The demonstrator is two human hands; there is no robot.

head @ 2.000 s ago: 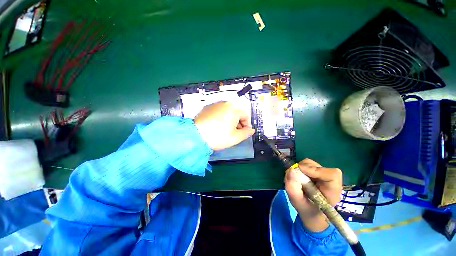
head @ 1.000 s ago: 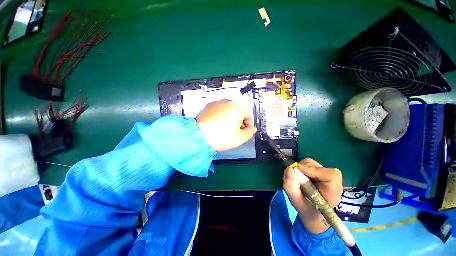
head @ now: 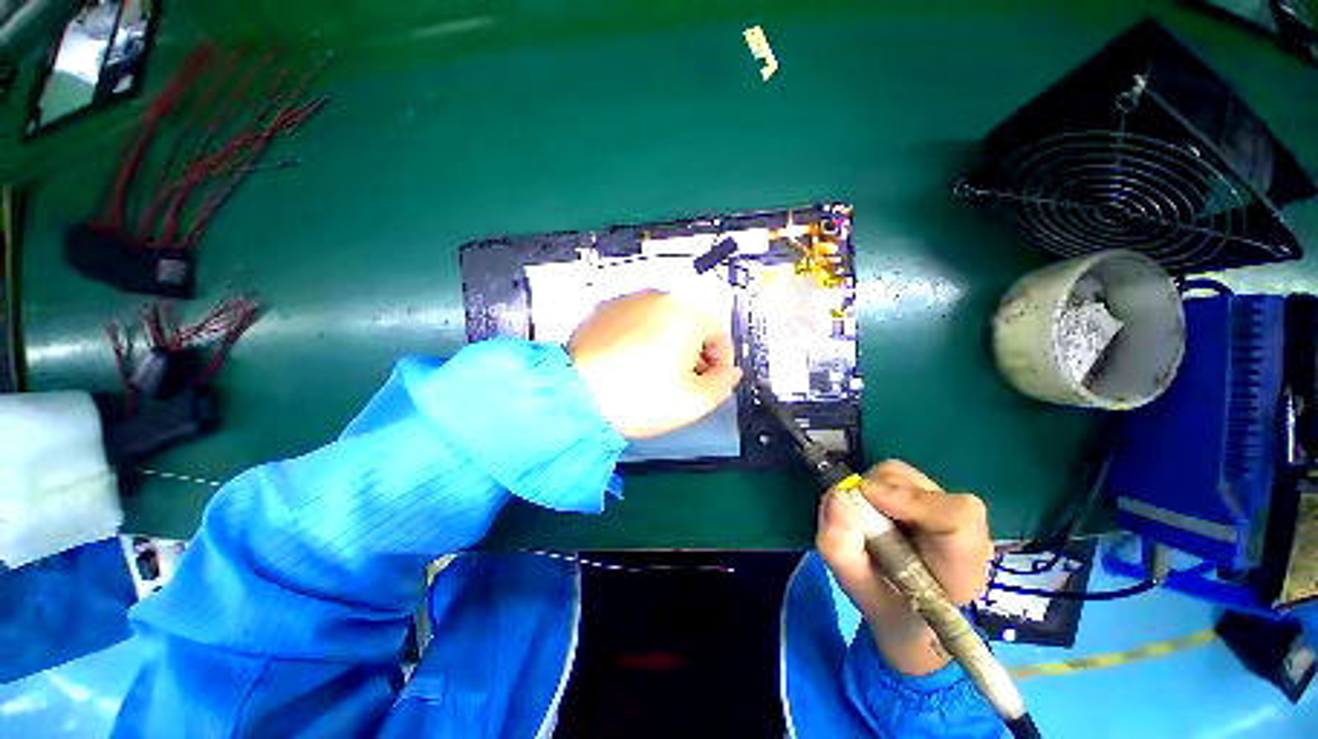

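The opened tablet assembly (head: 494, 296) lies on the green mat in front of me, its circuit board (head: 792, 325) at the right end. My left hand (head: 658, 364) rests over the silver-white plate, thumb and fingertips pinched at the board's left edge. What they pinch is too small or hidden to tell. My right hand (head: 905, 556) holds the soldering iron (head: 925, 589) like a pen, its dark tip on or just over the board's lower left, close to my left fingertips. A black tape piece (head: 716, 256) sits near the upper edge.
Red lead wires in dark holders (head: 133, 263) stand at left, above a white pad (head: 55, 477). At right are a fan with a wire grille (head: 1113, 202), a tip-cleaning pot (head: 1023, 339) and a blue ribbed box (head: 1192, 433). A yellowish scrap (head: 760, 52) lies beyond the tablet.
The view has shifted slightly. Both hands and the iron keep nearly the same place at the board, with only a very small shift of the iron.
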